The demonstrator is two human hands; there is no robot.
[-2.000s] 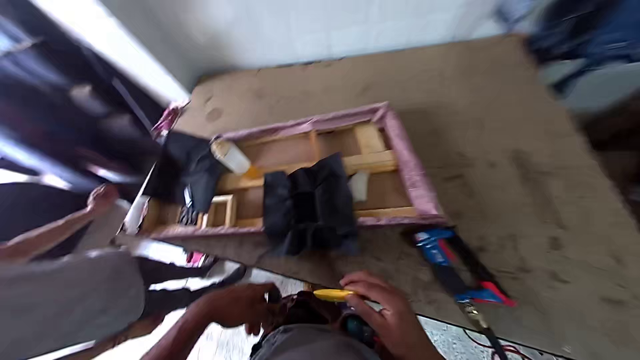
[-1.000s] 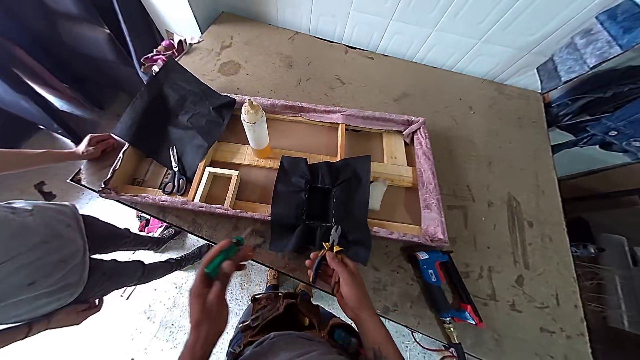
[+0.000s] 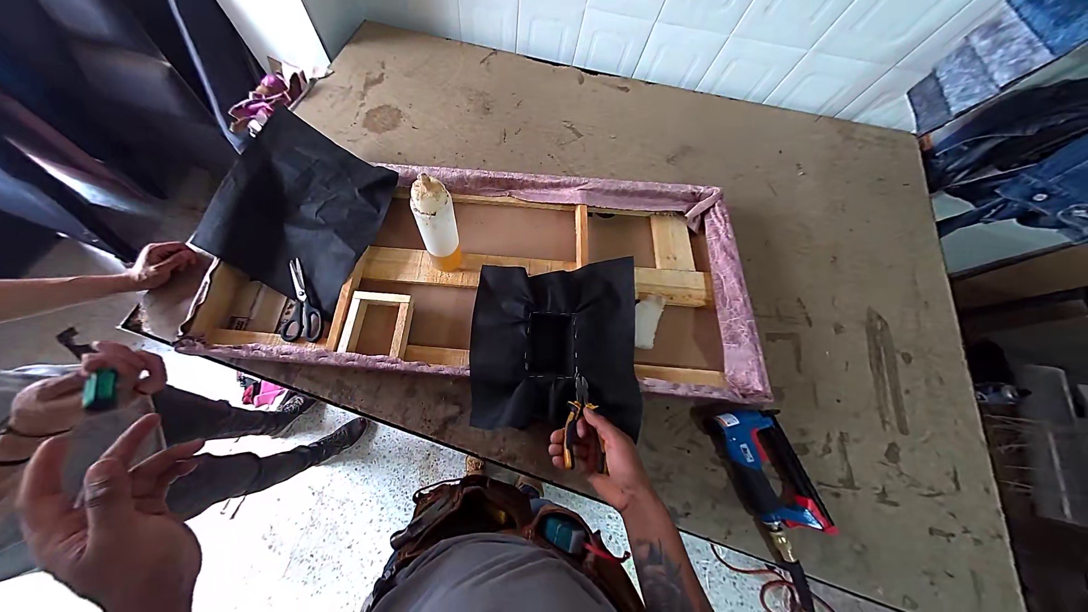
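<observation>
My left hand [image 3: 115,518] is raised at the lower left, fingers apart and holding nothing. Just beyond it, a co-worker's hand [image 3: 127,367] grips a green-handled tool [image 3: 100,388]. My right hand [image 3: 608,455] holds pliers with black and yellow handles [image 3: 574,433], their jaws at the lower edge of a stapled rectangular opening in black fabric [image 3: 501,348]. This gathered piece lies over a wooden frame edged in pink fabric [image 3: 735,297]. Scissors [image 3: 302,319], a small wooden frame [image 3: 382,297] and a plastic bottle with amber liquid [image 3: 435,223] rest on the large frame.
A blue and black staple gun [image 3: 761,472] with a hose lies on the worktable [image 3: 858,340], right of the frame. Another black cloth [image 3: 297,195] covers the frame's left end, where the co-worker's other hand [image 3: 161,263] rests. Denim clothes [image 3: 1028,178] hang at the right.
The green-handled tool has passed from my left hand to the co-worker's hand, and my left hand has moved left and opened. My right hand keeps the pliers near the black fabric.
</observation>
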